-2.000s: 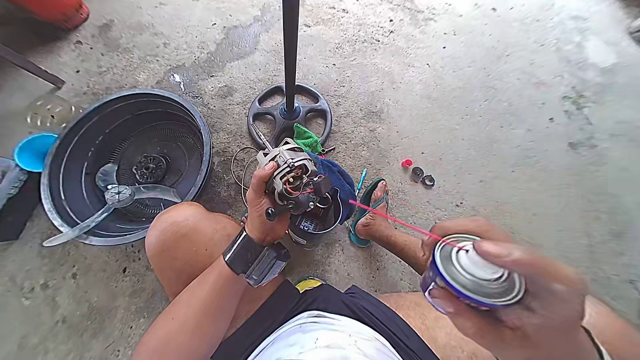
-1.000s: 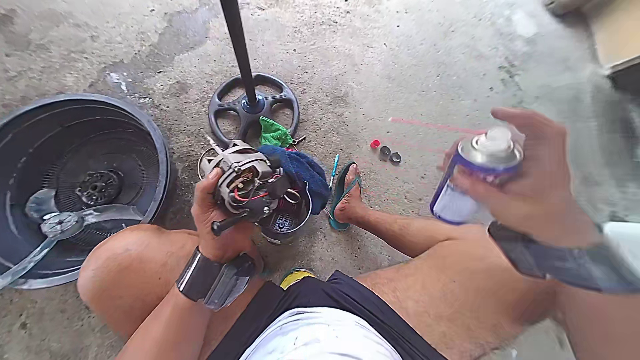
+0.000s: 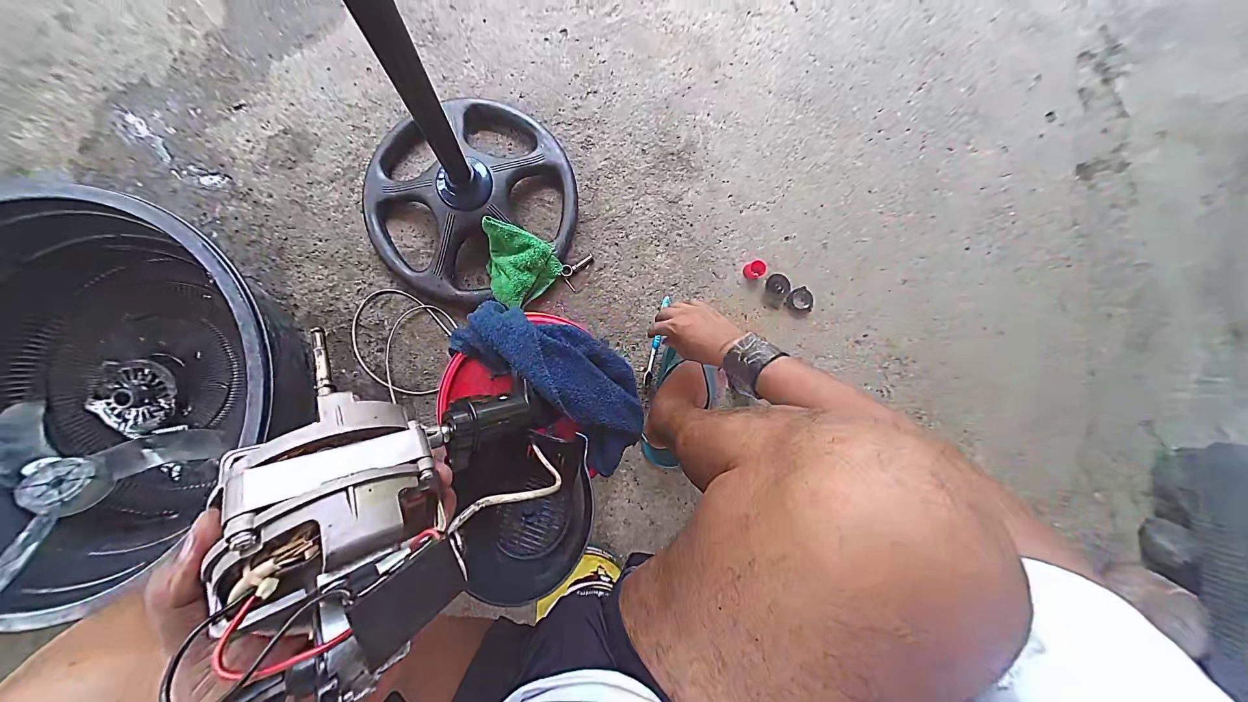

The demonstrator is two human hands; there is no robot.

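My left hand (image 3: 185, 575) grips an electric fan motor (image 3: 331, 487) from below and the side, at lower left. The motor has a metal housing, a shaft pointing up, a black gear housing, and red, black and white wires. Beside my sandalled foot, my right hand (image 3: 697, 331) reaches down to the concrete floor, its fingers at a toothbrush (image 3: 655, 346) with a blue handle. Whether the fingers have closed on it cannot be told. The spray can is not in view.
A black basin (image 3: 258, 331) holds a clear fan blade (image 3: 58, 483) at left. The round stand base (image 3: 561, 185) has a green cloth (image 3: 519, 263) on its edge. A blue towel (image 3: 575, 375) drapes over a red-rimmed bucket (image 3: 453, 380). Small caps (image 3: 777, 285) lie on the floor.
My right hand has let go of the spray can and moved down to the toothbrush by my foot. The motor stays in my left hand and appears closer. The view has shifted.
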